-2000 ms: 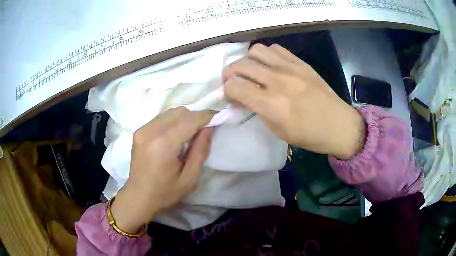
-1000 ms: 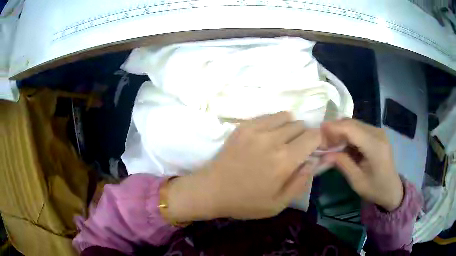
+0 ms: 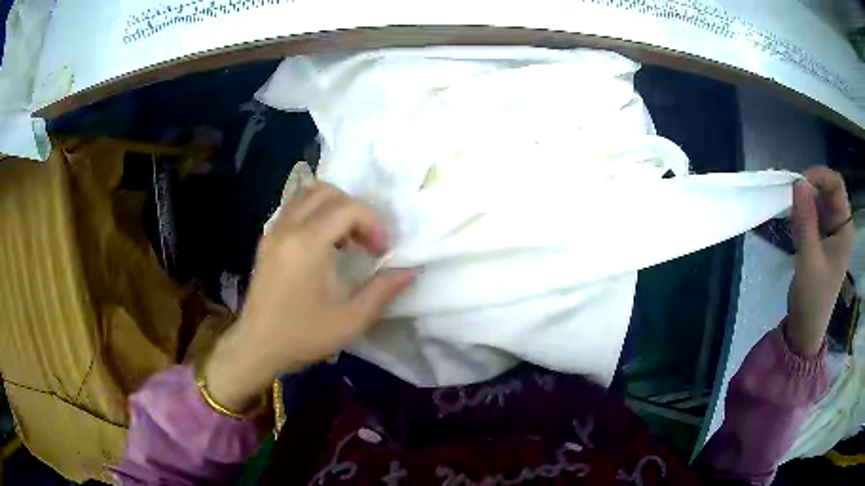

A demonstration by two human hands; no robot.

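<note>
A large white fabric garment piece (image 3: 512, 209) lies bunched over my lap, below the table edge. My right hand (image 3: 823, 223) pinches a corner of it far to the right, so a stretch of cloth spans out over the gap. My left hand (image 3: 313, 285) is at the left side of the cloth, with thumb and index fingertips a little apart. A fine pale line shows near these fingertips; I cannot tell whether it is a thread or a cloth edge, or whether the fingers grip it.
The white table (image 3: 379, 17) with printed ruler markings curves across the top. Brown cardboard wrapping (image 3: 57, 313) stands at the left. A grey-white surface (image 3: 782, 133) and more white cloth (image 3: 820, 418) are at the right. A green frame (image 3: 669, 380) shows below the cloth.
My hands have moved from close together to far apart, the left to the left and the right outward to the right. The cloth is now drawn out to the right.
</note>
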